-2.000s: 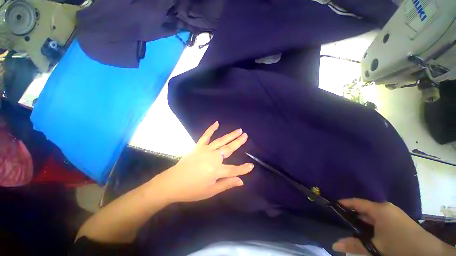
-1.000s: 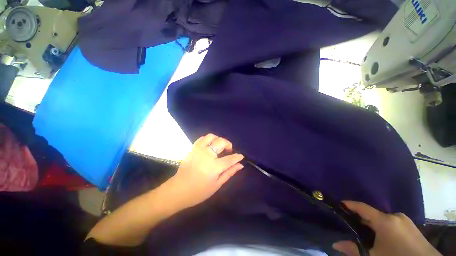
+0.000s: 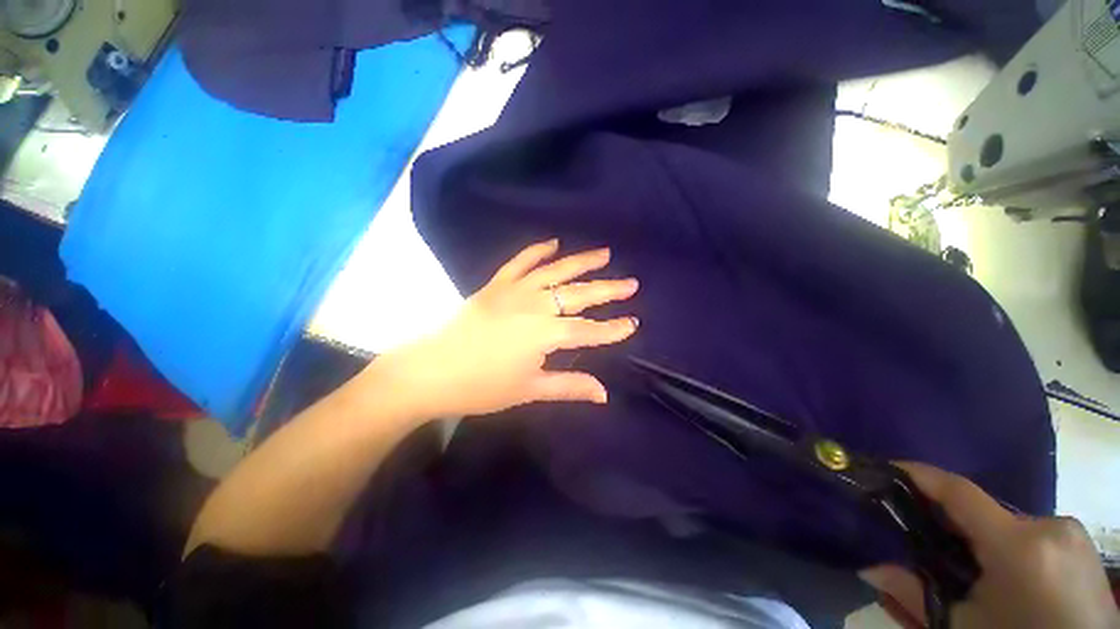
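Note:
A large dark navy-purple cloth (image 3: 811,283) lies over the table edge and across my lap, with a broad curved edge at the right. My left hand (image 3: 522,332) lies palm down on it with fingers spread, holding nothing. My right hand (image 3: 1001,553) grips the black handles of the tailor's shears (image 3: 792,436) at the lower right. The long blades are slightly apart over the cloth, tips pointing up-left, just right of my left thumb. Part of the right hand is cut off by the frame's edge.
A bright blue sheet (image 3: 233,234) lies at the left, partly under a heap of dark cloth (image 3: 264,62). A cream-white sewing machine (image 3: 1044,123) stands at the right. Another machine (image 3: 105,62) is at the upper left. Red and pink cloth (image 3: 37,363) shows at the left edge.
My left hand has opened from closed fingers at the blade tips and spread flat a little higher. The shears' blades have parted. The view has shifted slightly.

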